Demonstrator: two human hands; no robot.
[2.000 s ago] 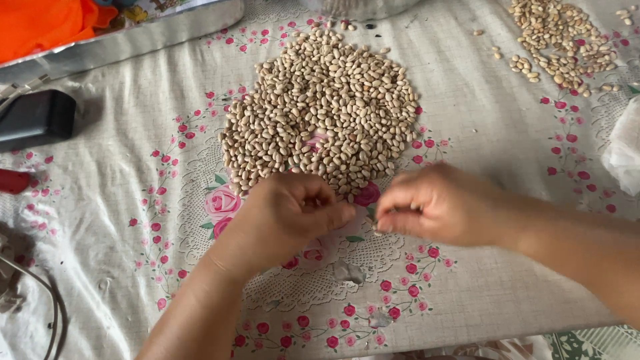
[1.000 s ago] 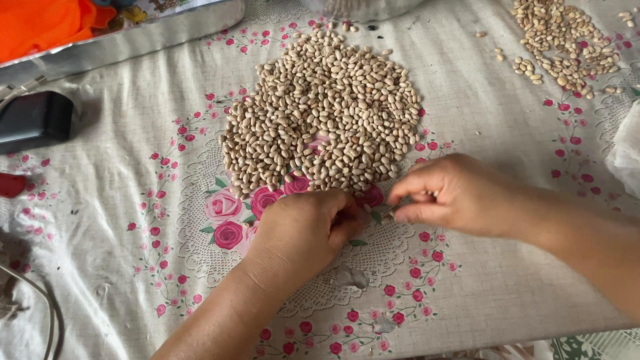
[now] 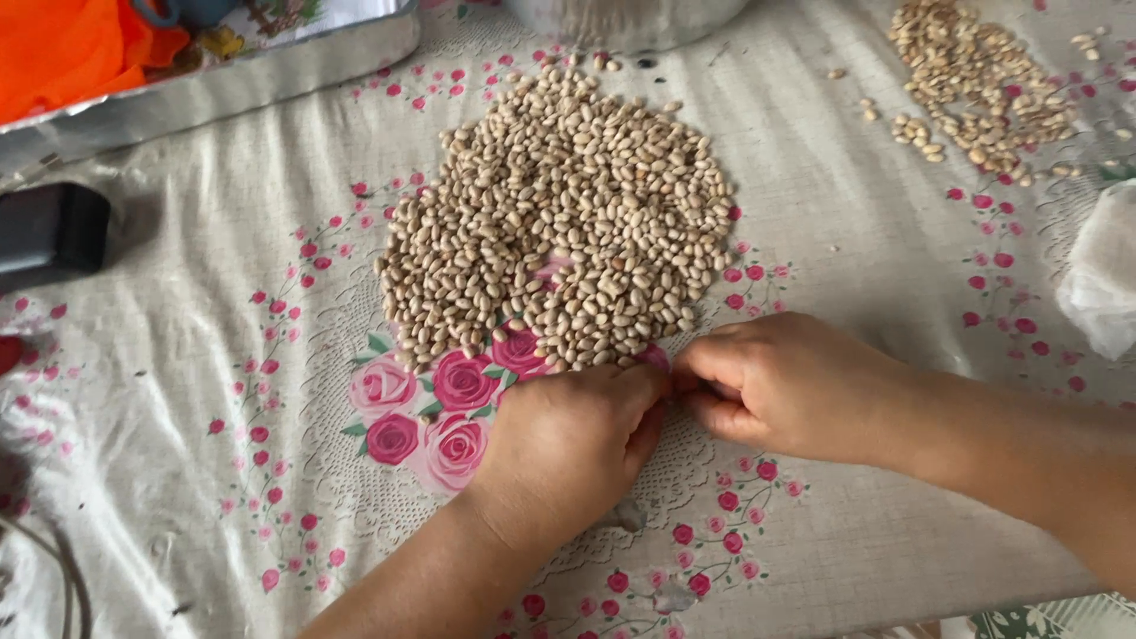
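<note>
A large heap of pale dried beans (image 3: 568, 213) lies on a rose-printed tablecloth (image 3: 825, 293). Just below its near edge, my left hand (image 3: 577, 435) rests with its fingers curled and partly out of sight. My right hand (image 3: 754, 382) is beside it on the right, thumb and forefinger bent toward the left fingertips, so the two hands nearly or actually touch. Whether anything is between the fingers of either hand does not show. A smaller, looser pile of beans (image 3: 985, 89) is at the upper right.
A metal tray (image 3: 213, 93) holding orange cloth (image 3: 71, 53) stands at the upper left, with a black object (image 3: 53, 231) below it. The base of a metal vessel (image 3: 621, 18) is at the top. A white plastic bag (image 3: 1105, 266) lies at the right edge, and a cable (image 3: 53, 559) at lower left.
My left hand has shifted right, closer to my right hand, than two seconds ago. The bean heap looks much the same.
</note>
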